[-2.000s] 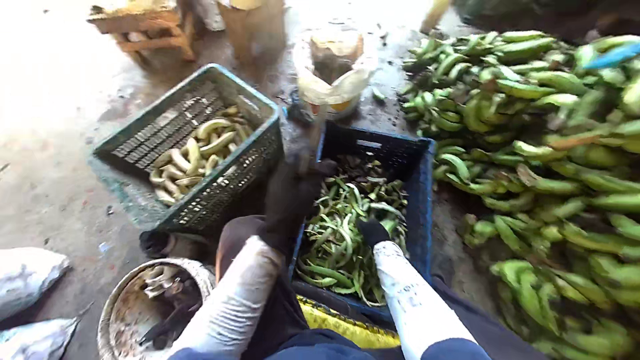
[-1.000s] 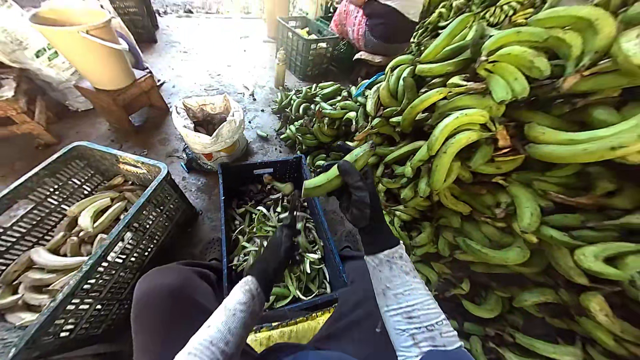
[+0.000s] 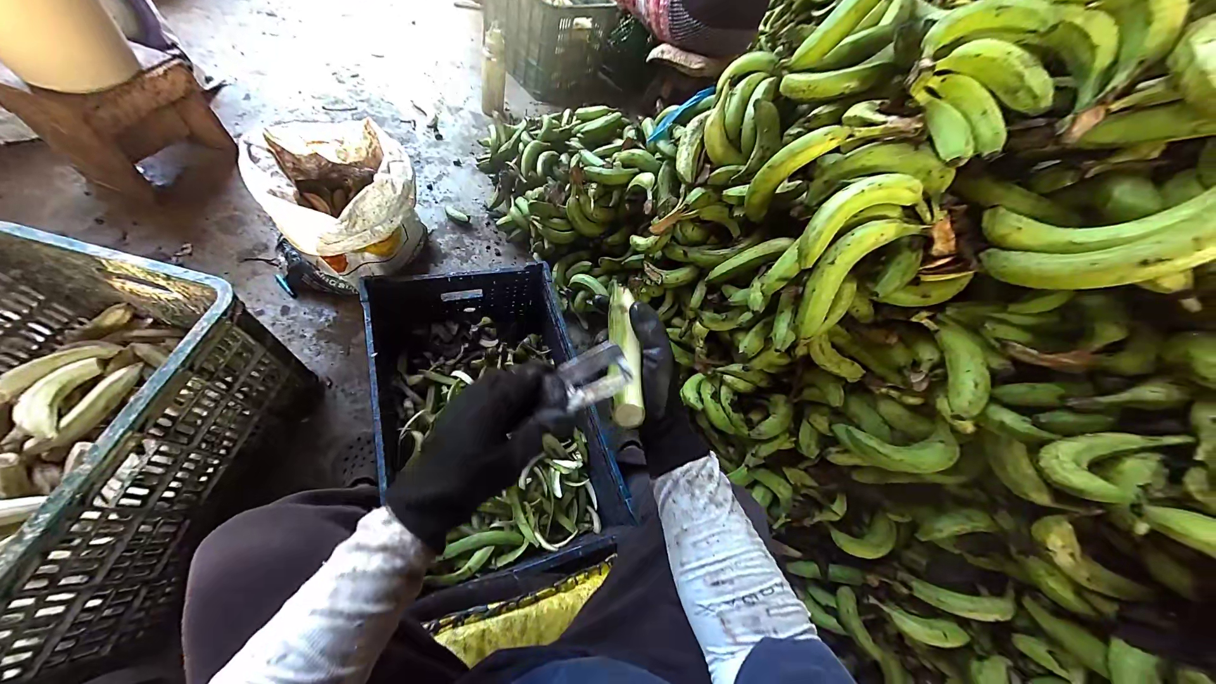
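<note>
My left hand [image 3: 475,432], in a black glove, is closed around the handle of a metal peeler [image 3: 594,375]. The peeler's head lies against a partly peeled green plantain [image 3: 626,356]. That plantain stands almost upright in my right hand [image 3: 660,380], also gloved in black, with its cut end pointing down. Both hands are above the right part of a dark blue plastic crate [image 3: 375,380], which holds many green peel strips [image 3: 532,503]. My right thumb and fingers are partly hidden behind the plantain.
Peeled plantains [image 3: 71,404] lie in a green crate [image 3: 204,323] at the left. A large heap of green plantains [image 3: 874,380] fills the right side. Beyond the blue crate stands a bucket lined with a white sack [image 3: 380,204]. A wooden stool [image 3: 123,123] and another crate [image 3: 551,47] are farther back.
One second ago the plantain in my right hand was green-skinned and slanted; now it is upright and shows pale peeled flesh. My left hand has come up from the crate to the plantain.
</note>
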